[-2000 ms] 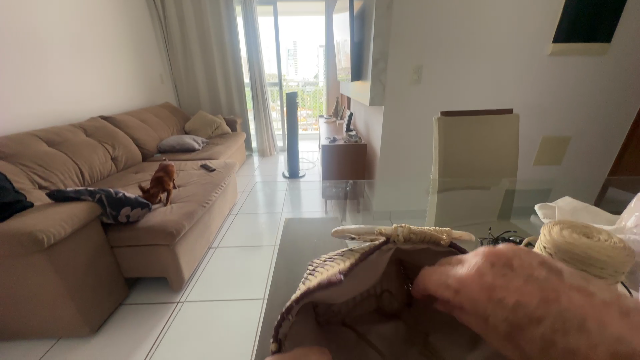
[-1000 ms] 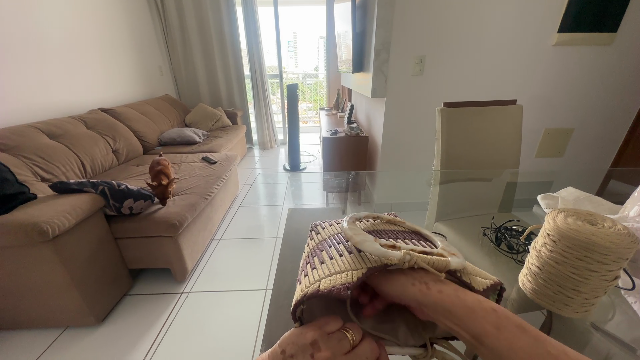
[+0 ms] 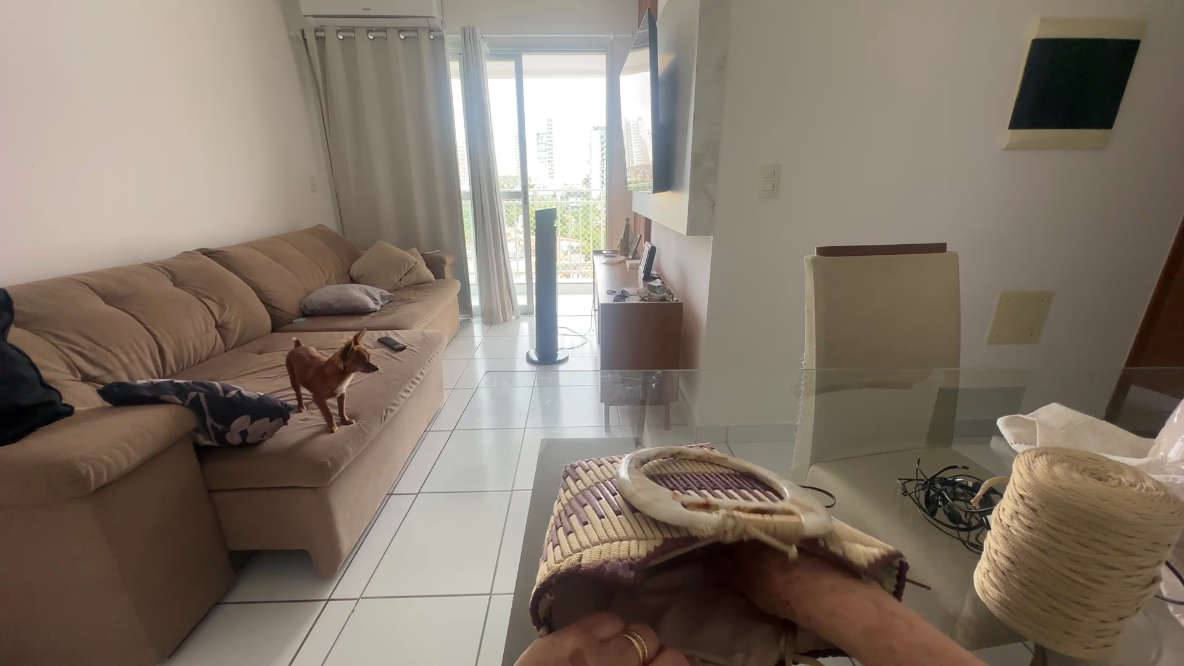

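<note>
A woven cream-and-purple handbag lies on the glass table with its mouth toward me. Its pale ring-shaped handle rests on the upper side. My left hand, with rings on a finger, grips the lower edge of the bag's mouth at the bottom of the view. My right hand reaches inside the bag, under the handle; its fingers are hidden by the woven side and the lining.
On the glass table, a large roll of cream cord stands at right, beside tangled black cable and white cloth. A chair is beyond. A small brown dog stands on the sofa.
The bag's mouth was held open upward two seconds ago; now the bag lies with its woven side up. My right hand has gone deeper inside since one second ago. The dog has turned its head.
</note>
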